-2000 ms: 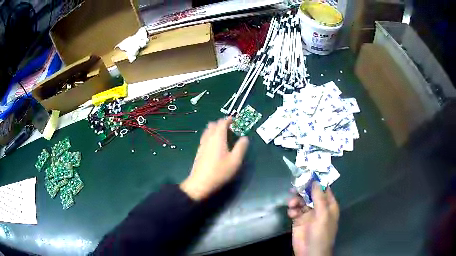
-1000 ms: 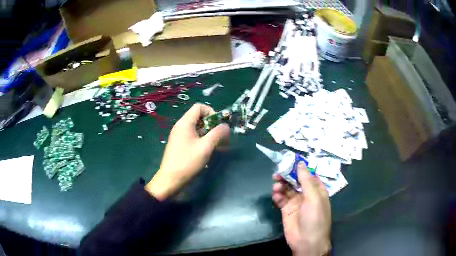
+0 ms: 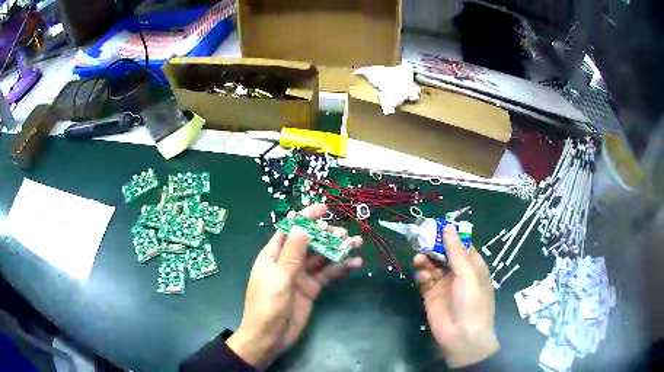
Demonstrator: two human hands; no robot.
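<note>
My left hand (image 3: 280, 290) holds a green circuit board (image 3: 317, 237) between thumb and fingers, above the mat in front of the red wires. My right hand (image 3: 462, 298) grips a white glue bottle with a blue label (image 3: 439, 238); its tapered nozzle (image 3: 394, 227) points left, towards the board, and does not touch it. More green boards (image 3: 180, 227) lie in a loose pile at left. Red lead wires (image 3: 371, 195) and small black-and-white connectors (image 3: 280, 176) lie behind my hands.
A paper sheet (image 3: 60, 227) lies at far left. A yellow tube (image 3: 313, 141) lies before the open cardboard boxes (image 3: 244, 109); a crumpled tissue (image 3: 391, 86) rests on the right box. White cables (image 3: 560, 200) and adhesive pads (image 3: 575, 309) lie at right.
The view has turned left. My left hand has picked up the board from beside the white cables and brought it over the mat near the red wires. My right hand still holds the bottle.
</note>
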